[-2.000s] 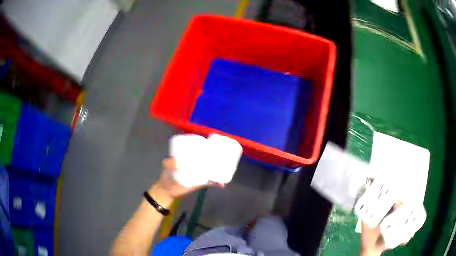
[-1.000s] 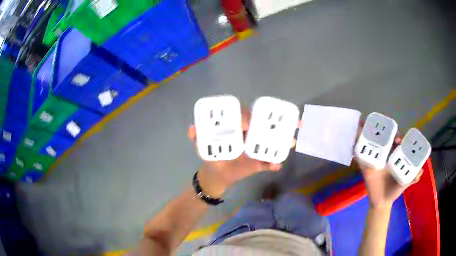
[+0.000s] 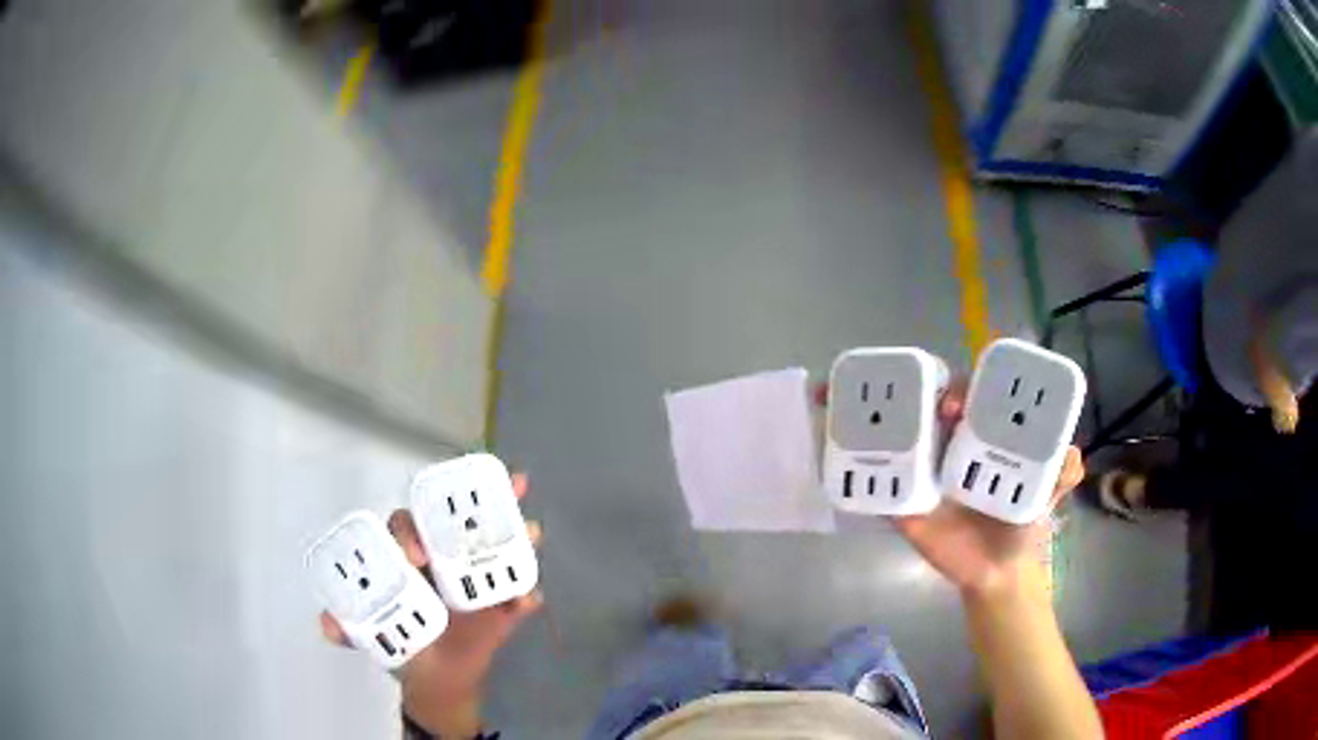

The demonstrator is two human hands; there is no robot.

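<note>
My left hand [image 3: 460,651] holds two white-faced wall adapters side by side, one [image 3: 375,588] at the far left and one [image 3: 473,532] beside it. Their socket faces and small ports face up. My right hand [image 3: 983,547] holds two adapters with grey socket faces, one [image 3: 877,431] on the left and one [image 3: 1015,431] on the right, also face up. A blank white paper slip [image 3: 749,451] sticks out to the left of the right hand's adapters. How the fingers grip the slip is hidden behind the adapters.
Grey floor with yellow lines [image 3: 960,217] runs ahead. A large pale surface [image 3: 188,434] fills the left side. A blue-framed cabinet [image 3: 1099,87] stands at top right. A person [image 3: 1272,289] sits on a blue chair [image 3: 1181,311] at right. A red tote [image 3: 1221,697] is at lower right.
The view has turned away from the blue and green totes to the aisle. My left hand has moved left and lower, away from the slip. Both hands still hold their adapters.
</note>
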